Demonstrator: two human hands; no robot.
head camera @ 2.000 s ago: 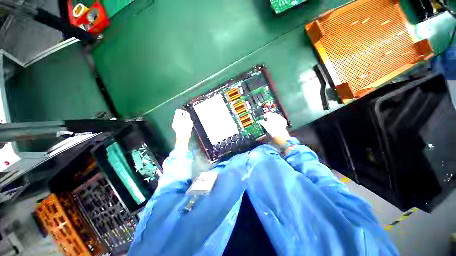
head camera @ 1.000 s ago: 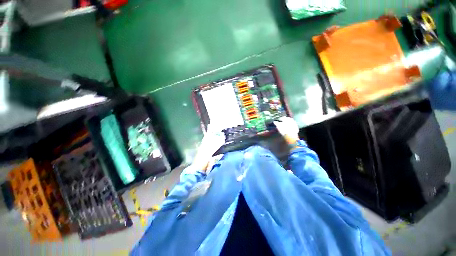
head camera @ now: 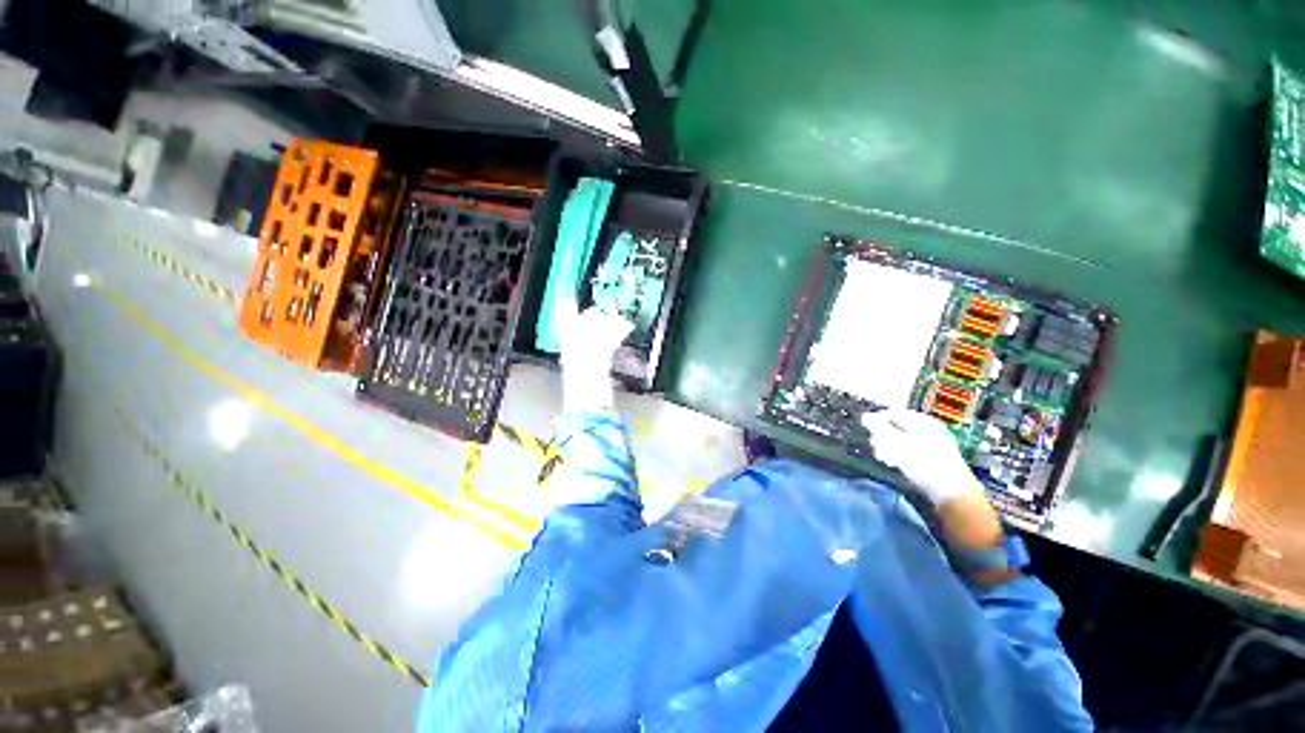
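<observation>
A populated circuit board (head camera: 1005, 375) lies in its black, reddish-edged carrier (head camera: 1081, 415) on the green bench, with a large white area on its left part and orange coils beside it. My right hand (head camera: 916, 447), in a white glove, is over the board's near edge; whether it grips anything cannot be told. My left hand (head camera: 588, 341), also gloved in white, is at the near end of the black parts bin (head camera: 687, 236), by the teal strip (head camera: 581, 241) and small teal pieces (head camera: 633, 275). Its fingertips are too blurred to show a grip.
Left of the bin stand a black carrier with cutouts (head camera: 455, 294) and an orange cover plate (head camera: 309, 246). An orange perforated tray (head camera: 1267, 480) and a green board (head camera: 1287, 172) are at the right edge. Yellow-black floor markings (head camera: 272, 559) run at the left.
The view has turned left. My left hand has left the board's carrier and moved over to the parts bin. My right hand has moved left along the board's near edge.
</observation>
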